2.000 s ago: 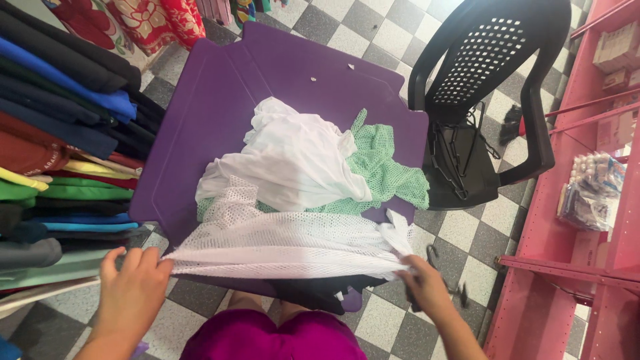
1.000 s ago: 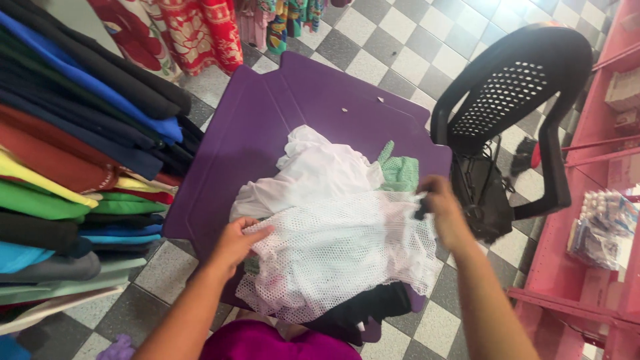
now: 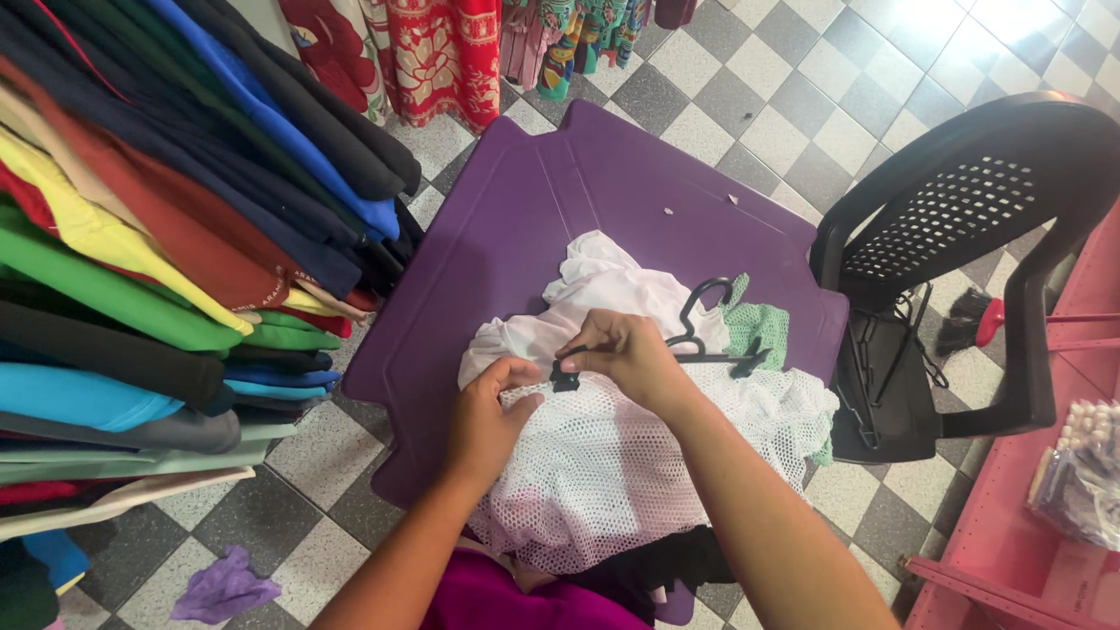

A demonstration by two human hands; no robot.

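Observation:
A black plastic clip hanger (image 3: 696, 357) lies across the top edge of a white mesh garment (image 3: 612, 455), its hook toward the far side. My right hand (image 3: 617, 354) pinches the hanger's left clip between thumb and fingers. Just left of that clip, my left hand (image 3: 503, 407) holds the garment's upper corner. The right clip (image 3: 750, 359) sits at the mesh edge near a green mesh garment (image 3: 757, 328). Beneath and behind are bunched white cloths (image 3: 612, 284) on the purple plastic table (image 3: 472, 236). Black cloth (image 3: 656, 562) shows at the near edge.
Folded or hung clothes in many colours (image 3: 175, 219) crowd the left side. On the right stands a black plastic chair (image 3: 884, 420) with black hangers on its seat, beside a pink metal shelf (image 3: 1006, 542) and a brush (image 3: 971, 321). Purple cloth (image 3: 226, 586) lies on the checkered floor.
The white mesh, stretched between both hands two seconds ago, now lies over the pile. A black hanger has come onto its top edge, and my right hand has moved left to its left clip.

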